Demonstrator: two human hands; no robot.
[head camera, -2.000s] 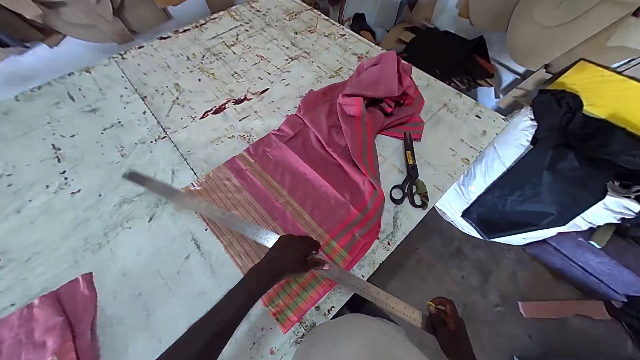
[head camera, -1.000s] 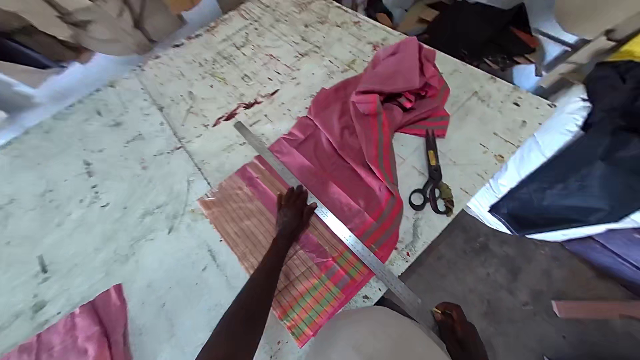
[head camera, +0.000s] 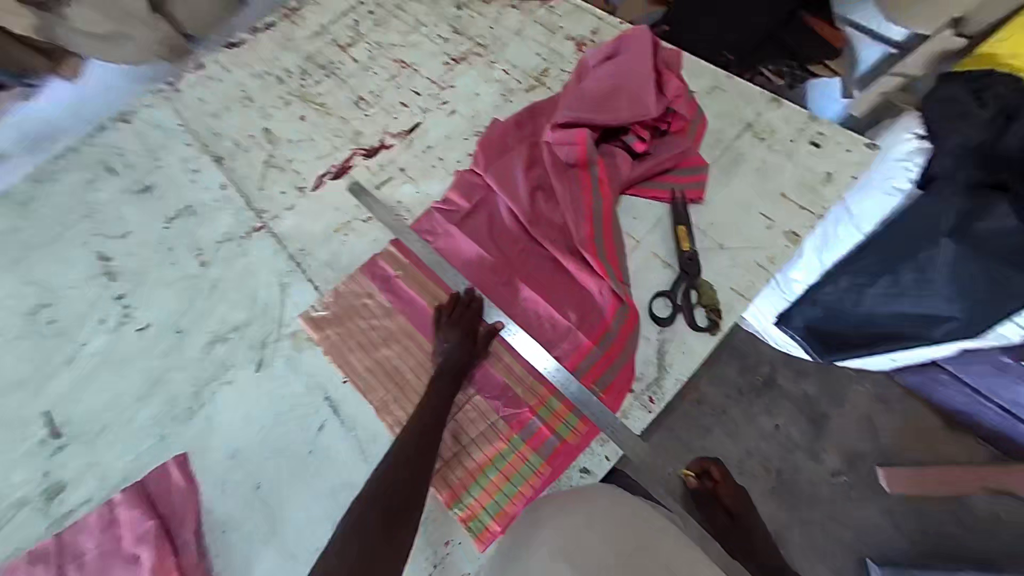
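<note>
A long metal ruler (head camera: 544, 364) lies diagonally across pink striped fabric (head camera: 532, 216), its near end reaching past the table edge. My left hand (head camera: 462, 332) rests on the fabric with its fingertips and thumb at the ruler's edge. Beyond the table edge, my right hand (head camera: 716, 492) is beside the ruler's near end, fingers closed on a small yellowish piece, perhaps chalk. The fabric's plaid end lies flat towards me, and its far end is bunched up. Dark-handled scissors (head camera: 684, 276) lie to the right, blades by the fabric, with a greenish scrap at one handle.
The worn, stained table (head camera: 240, 360) has a seam across it. Another pink cloth piece (head camera: 132, 524) lies at lower left. Right of the table are a white and black bundle (head camera: 904, 272) and purple cloth (head camera: 968, 392). Brown pieces (head camera: 120, 28) stand at upper left.
The ruler has moved up the fabric, away from the plaid end, and now lies along the pink part's border. My left hand has shifted from on top of the ruler to its edge. The view has shifted.
</note>
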